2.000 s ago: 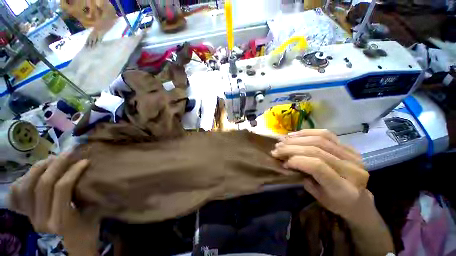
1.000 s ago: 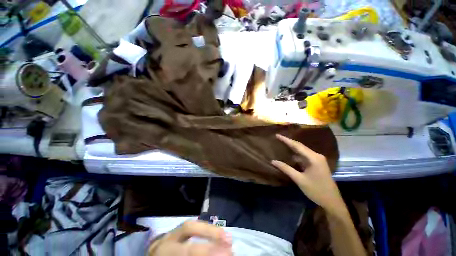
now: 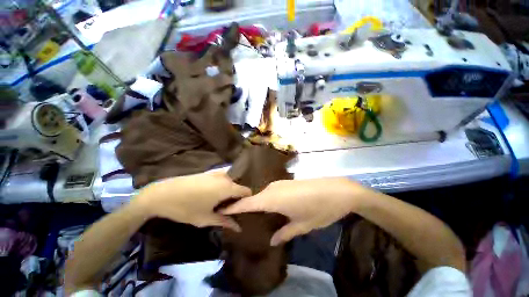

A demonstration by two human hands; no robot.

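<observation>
The brown fabric (image 3: 168, 148) lies bunched on the machine table left of the needle, and one part hangs over the table's front edge towards my lap. My left hand (image 3: 194, 200) and my right hand (image 3: 299, 206) meet on this hanging part, both bare. Their fingers are bent around the cloth and pinch it near its middle; the fingertips partly overlap. The sewing machine (image 3: 400, 90) stands right behind, its needle area (image 3: 284, 130) brightly lit. A small white label (image 3: 212, 71) shows on the brown cloth.
A yellow cloth (image 3: 342, 116) and a green handle (image 3: 370, 126) lie under the machine arm. Another machine (image 3: 49, 125) and a pink thread cone (image 3: 87, 105) stand at the left. Striped cloth (image 3: 124, 270) lies below the table. Pink and white pieces (image 3: 499, 264) are at the lower right.
My left hand has come up from my lap onto the cloth. My right hand has moved left to meet it. The cloth's right end, flat on the table before, now hangs over the edge.
</observation>
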